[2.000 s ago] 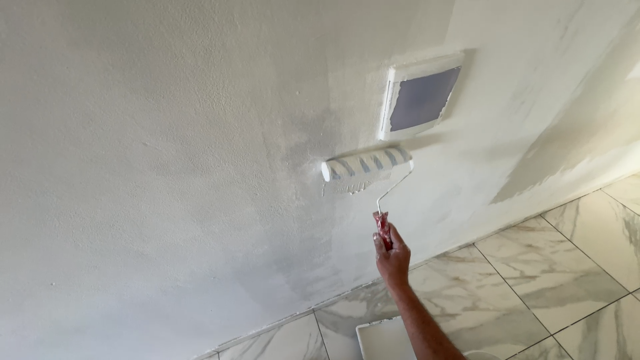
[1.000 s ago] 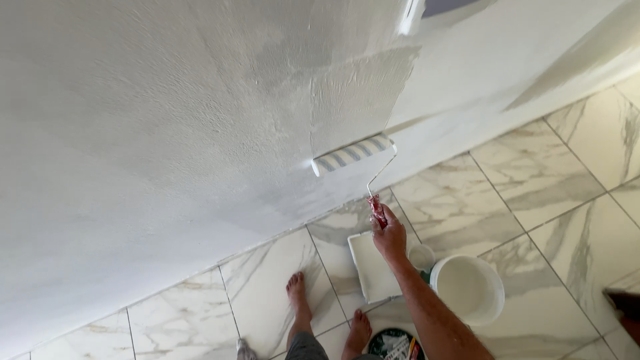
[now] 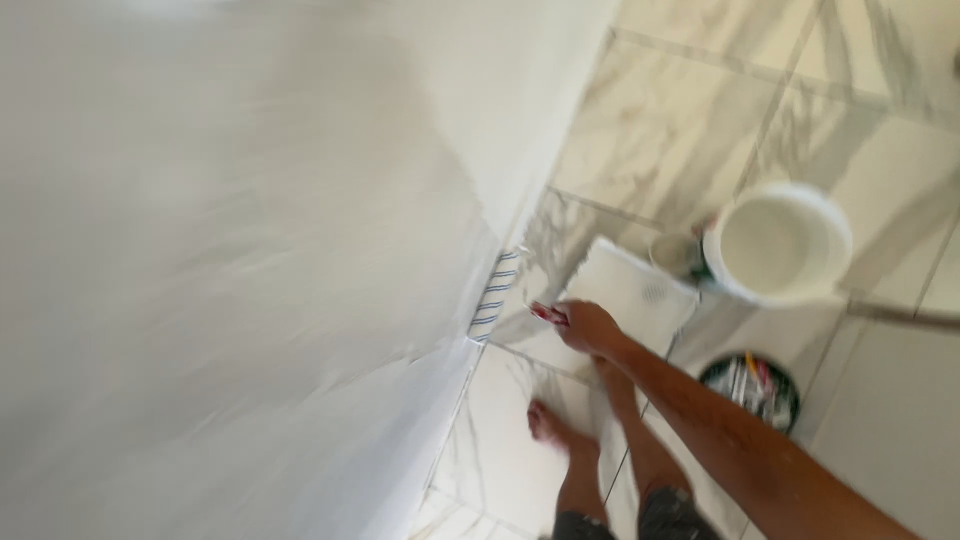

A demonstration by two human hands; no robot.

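Observation:
My right hand point(image 3: 589, 328) is closed around the red handle point(image 3: 550, 313) of a paint roller. The roller's striped sleeve point(image 3: 495, 296) lies along the foot of the painted wall point(image 3: 300, 225), close to where it meets the floor. Whether the sleeve touches the floor, I cannot tell. Patches of lighter and greyer paint show on the wall. A white paint tray point(image 3: 637, 296) sits on the floor just beyond and beside the hand, partly hidden by it. My left hand is out of view.
A white bucket of pale paint point(image 3: 776, 244) stands right of the tray, a small container point(image 3: 673, 253) between them. Nearer is a round dark green lid or tub point(image 3: 750, 394) with items on it. My bare feet point(image 3: 551, 427) are on the marbled tile floor point(image 3: 675, 135).
The roller, held in my right hand, has moved down the wall from beside the framed panel to the wall's base. The view has turned strongly and moved down towards the floor.

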